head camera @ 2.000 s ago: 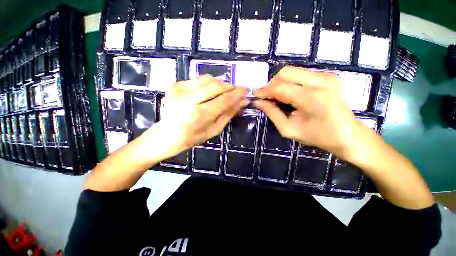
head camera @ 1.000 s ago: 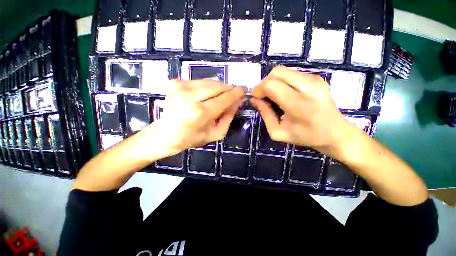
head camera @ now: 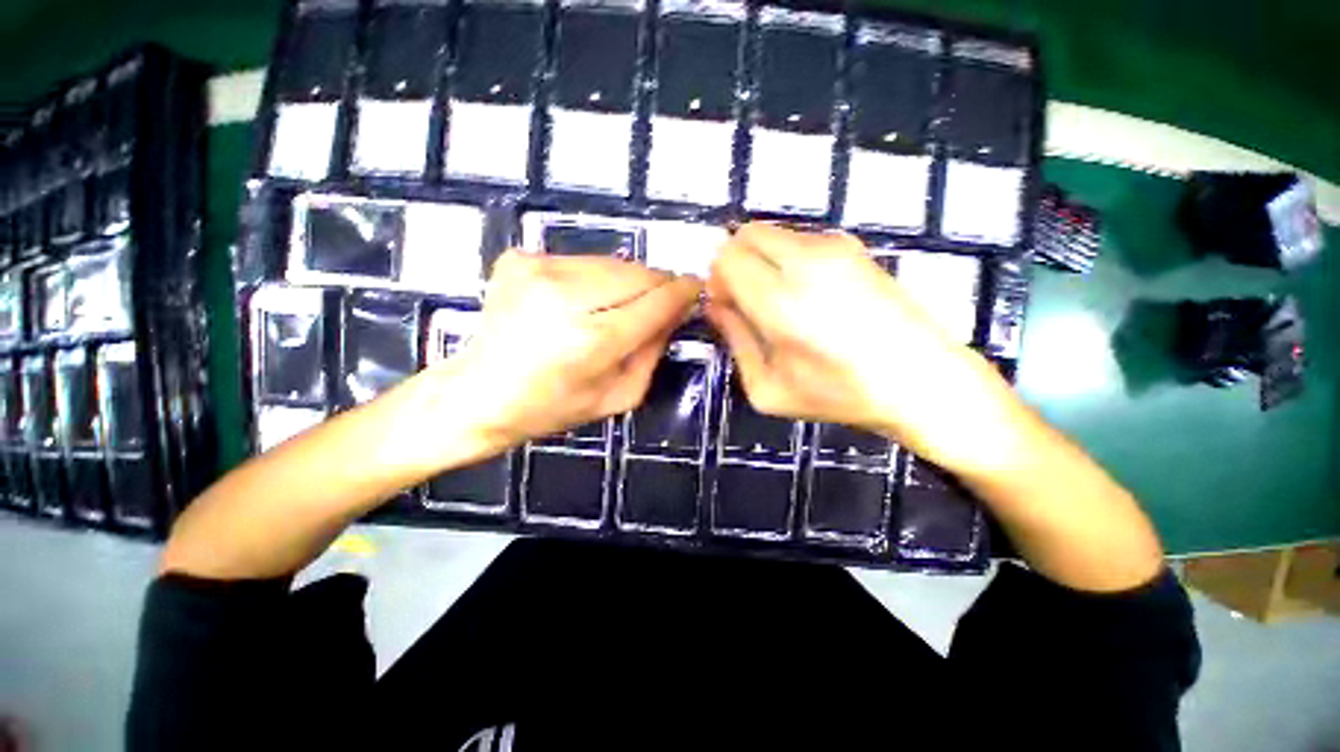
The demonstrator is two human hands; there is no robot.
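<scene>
My left hand (head camera: 588, 338) and my right hand (head camera: 801, 316) meet fingertip to fingertip over the middle of a glossy black blister tray (head camera: 507, 199). Both hands are pinched together on something very small and dark; the fingers hide most of it, so I cannot tell what it is. Under and around the hands, white-and-dark housings lie in the tray's pockets. A sideways housing (head camera: 448, 243) is left of my left hand, and a row of upright housings (head camera: 691, 159) is beyond the hands.
A pile of black trays (head camera: 169, 294) stands at the left. On the green bench (head camera: 1080, 470) at the right lie a ridged dark bundle (head camera: 1065, 232) and two dark stacks (head camera: 1234, 218). A brown cardboard box (head camera: 1271, 580) is at the lower right edge.
The view has shifted, so the tray appears farther left and more of the right bench shows. Both hands stay pinched together over the tray's middle.
</scene>
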